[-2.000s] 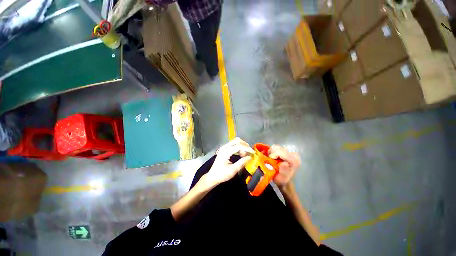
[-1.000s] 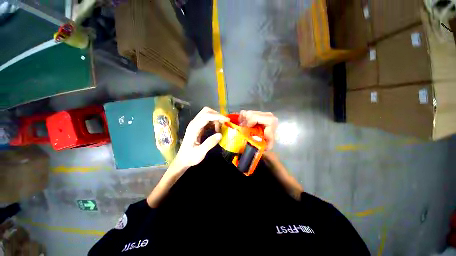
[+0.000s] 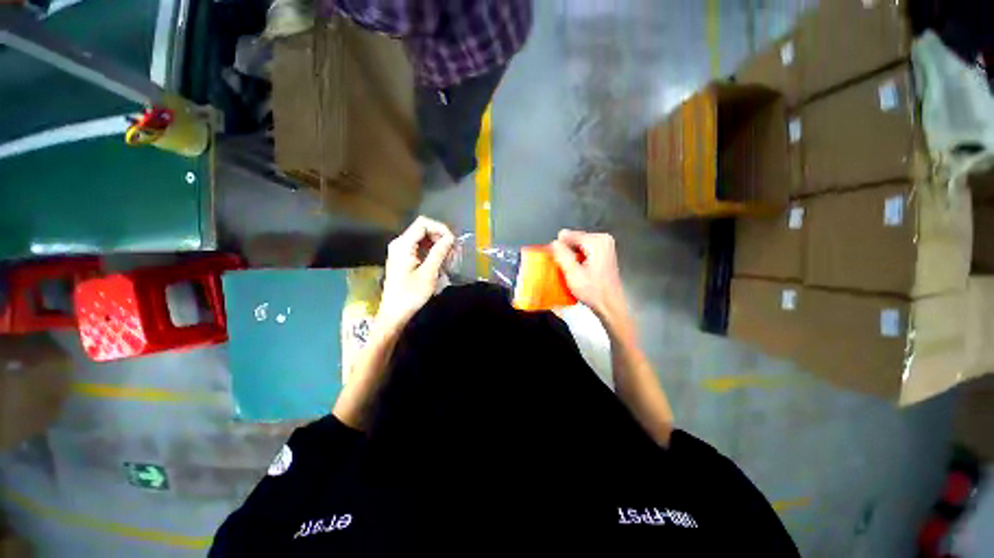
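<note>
My right hand (image 3: 591,265) holds the orange tape gun (image 3: 541,279) in front of my chest. My left hand (image 3: 415,262) is to its left, fingertips pinched on the end of a clear strip of packing tape (image 3: 499,256). The strip spans the gap between my left fingers and the tape gun. The tape roll cannot be made out in this view.
A teal-topped cart (image 3: 286,343) with a yellow bag (image 3: 361,316) stands left, beside red stools (image 3: 131,313). The green workbench (image 3: 104,207) is upper left. Flat cartons (image 3: 343,109) and a person in a plaid shirt (image 3: 463,38) are ahead. Stacked cartons (image 3: 845,229) stand right.
My hands have moved apart, and a clear tape strip now stretches between them. Earlier both hands were on the tape gun. The plaid-shirted person shows more fully.
</note>
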